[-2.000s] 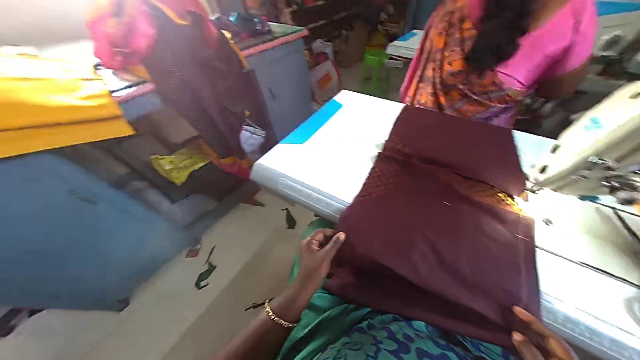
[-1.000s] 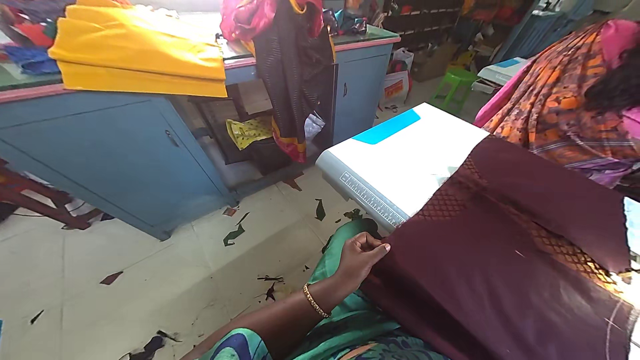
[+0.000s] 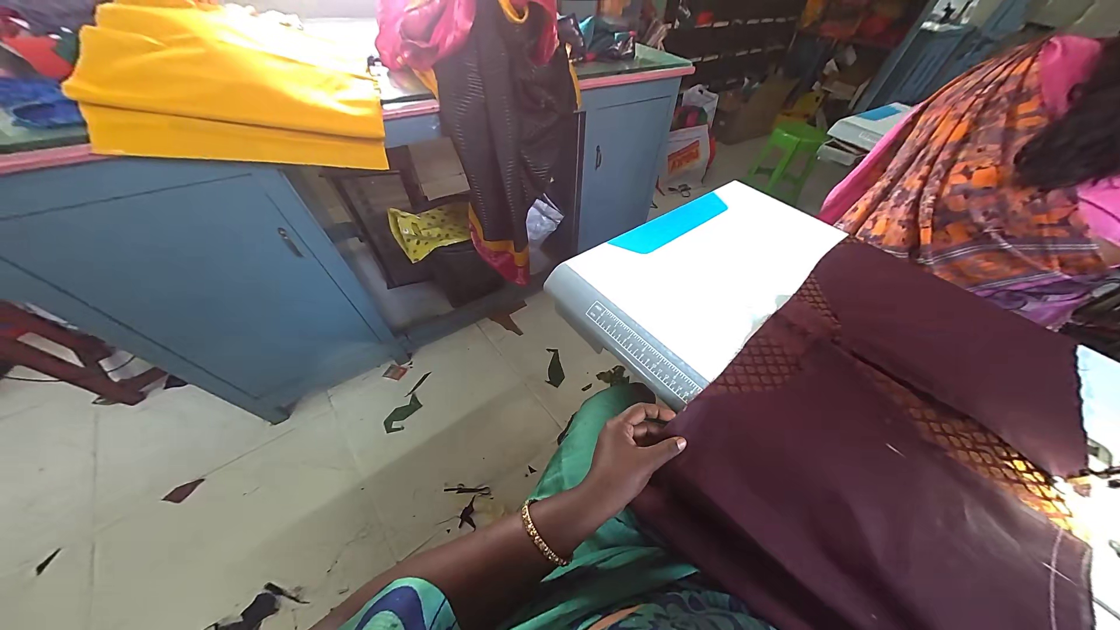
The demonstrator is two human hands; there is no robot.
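A maroon fabric piece (image 3: 840,455) with a gold-patterned band (image 3: 971,429) lies over the right part of a white sewing machine table (image 3: 700,271) and drapes down over my lap. My left hand (image 3: 632,451), with a gold bangle (image 3: 541,535) on its wrist, pinches the fabric's left edge between thumb and fingers beside the table's front corner. A printed ruler scale (image 3: 643,350) runs along the table's near side. My right hand is out of the picture. At the far right edge only a small bit of the machine shows.
A co-worker (image 3: 971,166) in an orange patterned garment sits at the upper right. Blue cabinets (image 3: 175,280) with yellow cloth (image 3: 227,96) on top stand left. Behind are a green stool (image 3: 790,157) and a hanging dark garment (image 3: 507,131). Fabric scraps (image 3: 402,413) litter the floor.
The view has swung left from two seconds ago. My right hand, at the fabric's lower right edge then, has gone out of view. My left hand still pinches the fabric.
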